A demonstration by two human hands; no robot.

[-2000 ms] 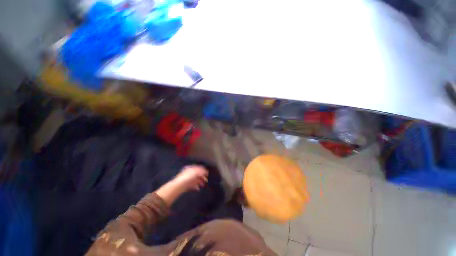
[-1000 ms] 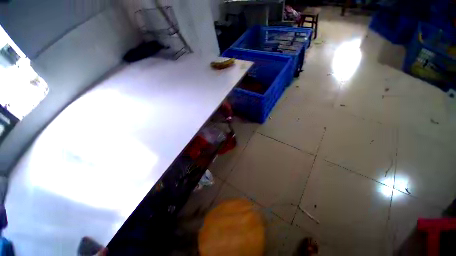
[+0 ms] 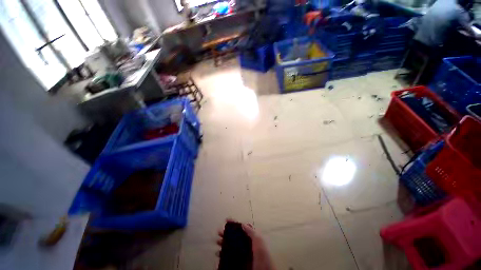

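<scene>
My right hand (image 3: 259, 246) shows at the bottom centre edge, partly cut off. It is closed around a dark slab that looks like a smartphone (image 3: 235, 247). Fingertips show along the slab's left side, and the thumb side of the hand is on its right. The slab is held above the tiled floor; its lower end is cut off by the picture's edge and its face shows no detail. My left hand is not in view.
Blue crates (image 3: 182, 182) stand at left beside a white table corner (image 3: 71, 240) bearing a small yellow item. Red crates (image 3: 419, 113) and a pink stool (image 3: 448, 232) are at right. A blue-yellow bin (image 3: 303, 71) and a seated person (image 3: 440, 23) are farther back.
The view has swung up from the table and round orange stool to the floor and room ahead. The dark slab in my right hand now shows at the bottom centre.
</scene>
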